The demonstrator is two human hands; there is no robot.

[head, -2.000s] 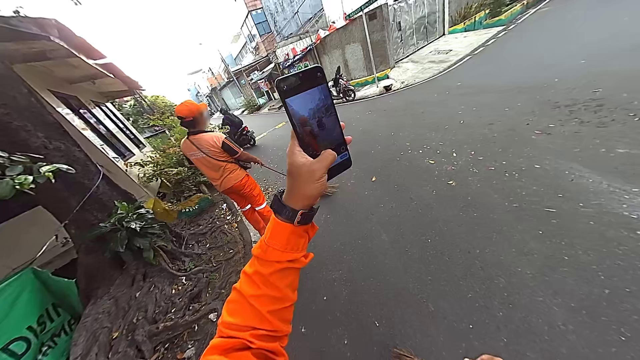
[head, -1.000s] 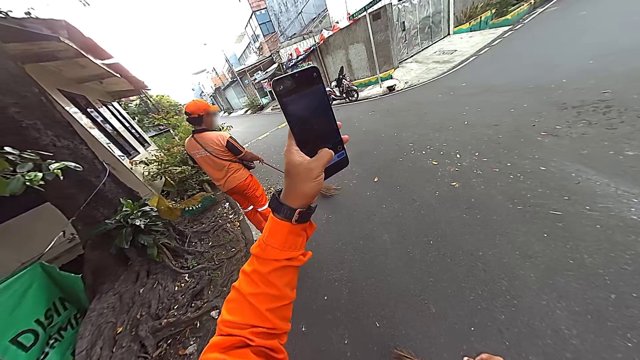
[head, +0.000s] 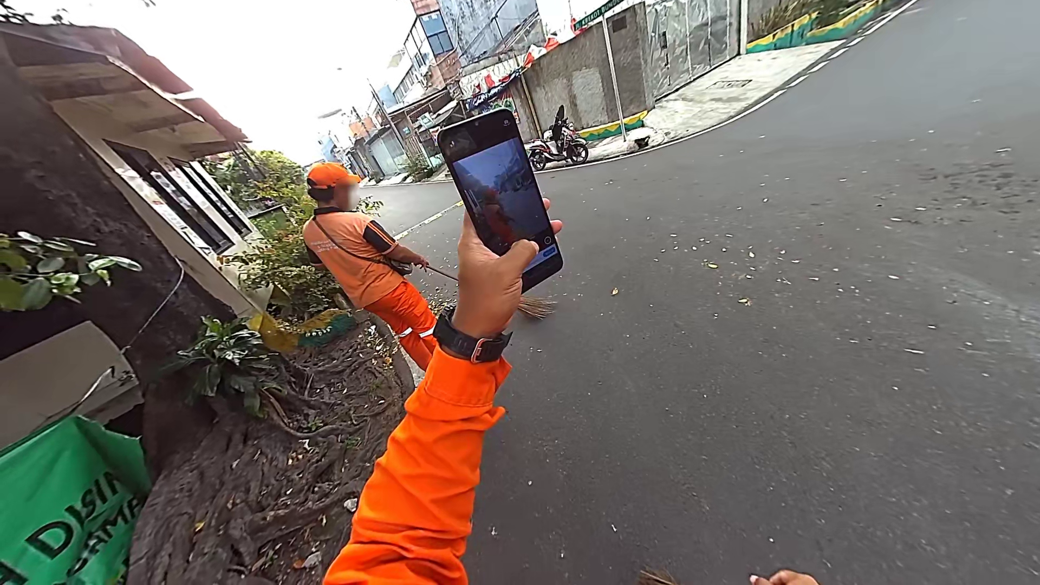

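Note:
My left hand, in an orange sleeve with a black strap at the wrist, grips a smartphone upright and slightly tilted. Its thumb lies over the lower part of the screen, which shows a camera picture of the street. At the bottom edge is a small part of my right hand; whether it holds anything is hidden. Left of it the bristle tip of a broom just enters the view. Beyond the phone, a person in orange work clothes holds the handle of a stick broom, its bristles on the asphalt.
Tree roots and a leafy plant border the road at left, with a green banner bearing writing. A motorcycle is parked by a wall across the road. Small leaves and bits of litter lie scattered on the asphalt.
The phone's screen, dark one second ago, shows a camera picture again. My left hand keeps its hold on the phone in nearly the same place.

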